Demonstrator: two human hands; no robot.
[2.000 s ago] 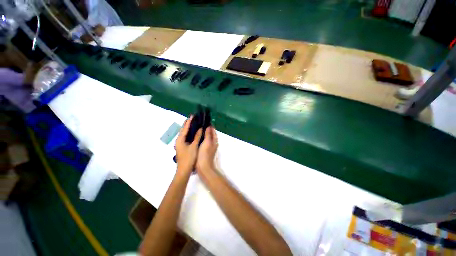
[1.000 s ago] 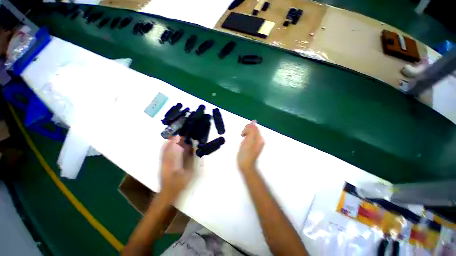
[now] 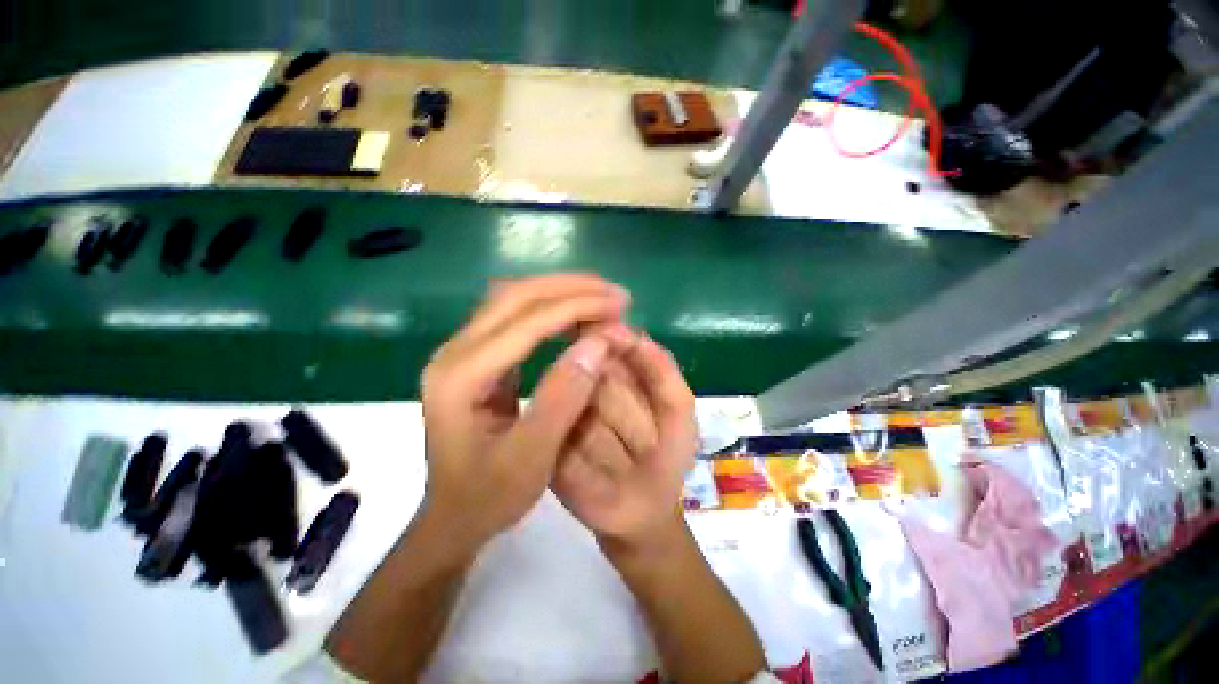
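My left hand [image 3: 501, 408] and my right hand [image 3: 628, 434] are together at the middle of the view, over the near edge of the green conveyor belt [image 3: 642, 301]. Their fingertips touch, and the left fingers and thumb curve around a gap. No object shows in them; anything small between the fingertips is hidden. A pile of black plastic housings [image 3: 247, 501] lies on the white worktop [image 3: 54, 588] at left, with loose ones around it. A flat grey-green block [image 3: 96, 481] is beside the pile.
More black housings [image 3: 230, 242] lie spaced along the belt. A grey metal post [image 3: 989, 281] slants across the right. Green-handled pliers [image 3: 842, 575], a pink cloth [image 3: 983, 555] and printed packaging [image 3: 829, 474] are at near right. Across the belt are a black pad [image 3: 297, 151] and brown box [image 3: 675, 118].
The view has swung right. My hands held black parts together, then parted with the parts down in a pile on the worktop; now they are together again, right of the pile.
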